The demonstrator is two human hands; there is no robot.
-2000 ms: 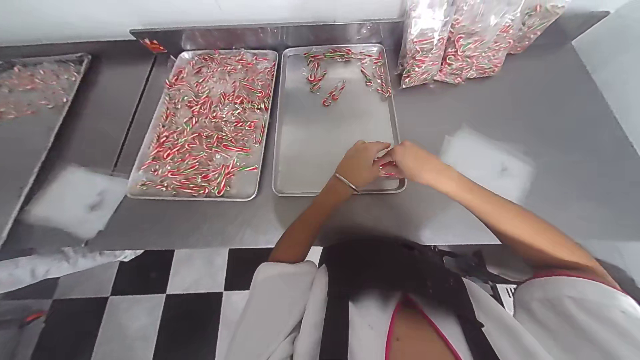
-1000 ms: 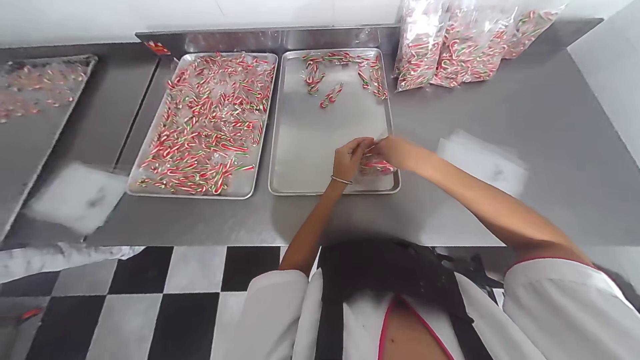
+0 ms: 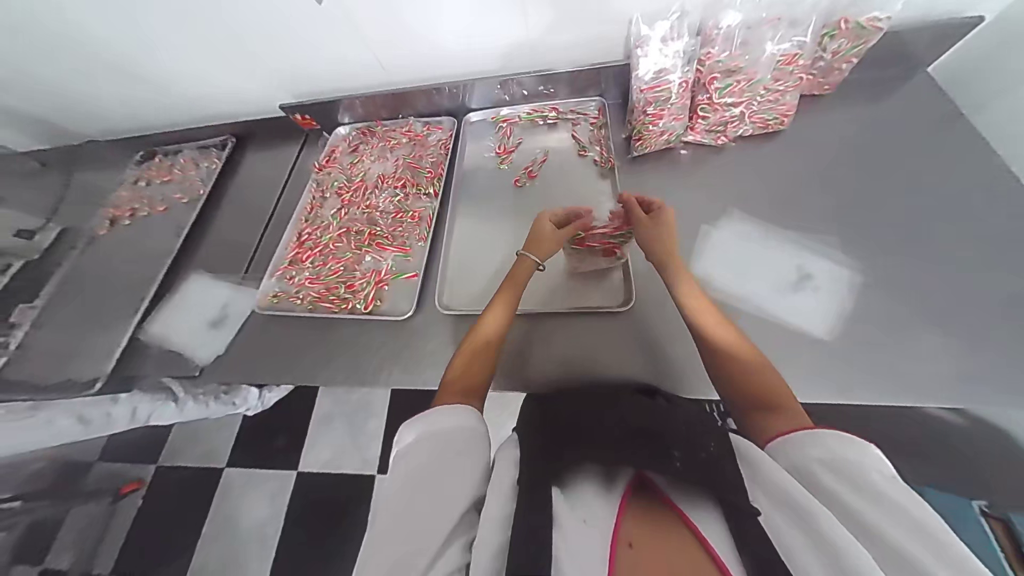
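Over the lower right part of a metal sheet tray (image 3: pixel 512 232), my left hand (image 3: pixel 558 232) and my right hand (image 3: pixel 650 226) hold a clear plastic bag of small candy canes (image 3: pixel 602 240) between them, each by an upper side. The bag's closure is too blurred to tell. At the same tray's far end lie wrapped candy canes (image 3: pixel 552 114) in an arc, with a few (image 3: pixel 531 170) apart from them. To the left, a second sheet tray (image 3: pixel 340 315) bears a thick layer of wrapped candy canes (image 3: pixel 368 208).
Several tall clear bags of candy canes (image 3: pixel 660 96) stand at the back right. Stacks of clear plastic bags lie on the steel table at right (image 3: pixel 780 272) and left (image 3: pixel 200 316). Another tray (image 3: pixel 112 312) stands far left, near another person's white sleeve (image 3: pixel 144 412).
My hands were close together at the tray's near right corner; they have moved apart, and the bag of candy canes now shows plainly between them.
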